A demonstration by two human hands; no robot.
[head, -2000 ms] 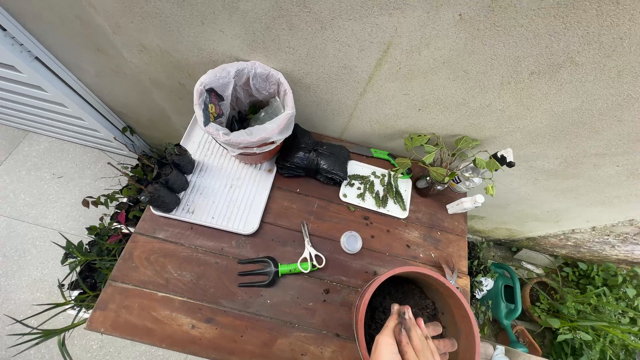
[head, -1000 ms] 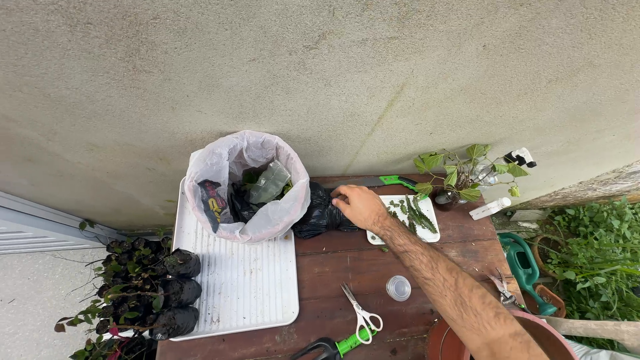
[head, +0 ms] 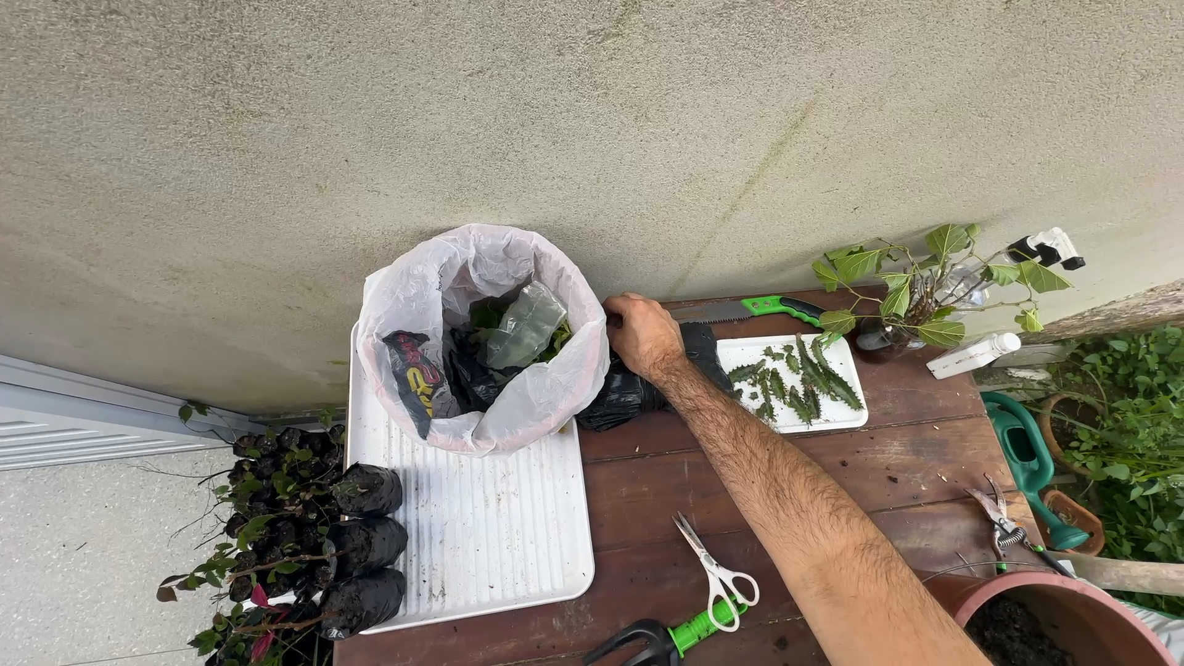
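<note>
My right hand (head: pixel 645 335) reaches across the wooden table to a black plastic bundle (head: pixel 618 398), its fingers at the bundle's top beside the lined bin; whether they grip it cannot be told. Just left of the hand stands a bin with a white plastic bag liner (head: pixel 518 416), holding leaves, black plastic and a clear plastic piece (head: pixel 529 324). Right of the bundle, a small white tray (head: pixel 837 421) bears cactus-like cuttings (head: pixel 803 379). A pruning saw (head: pixel 740 310) with a green and black handle lies behind it. My left hand is out of view.
White-handled scissors (head: pixel 717 573) and a green-handled hand fork (head: pixel 689 634) lie near the front. A terracotta-coloured pot of soil (head: pixel 1064 601) and pruning shears (head: pixel 1004 527) are at right. A ribbed white tray (head: pixel 499 536) and black seedling bags (head: pixel 365 546) are at left.
Two seconds ago a hand was over the soil pot; my right hand has since moved to the black bundle, and slightly left along it in the last second. The view has shifted.
</note>
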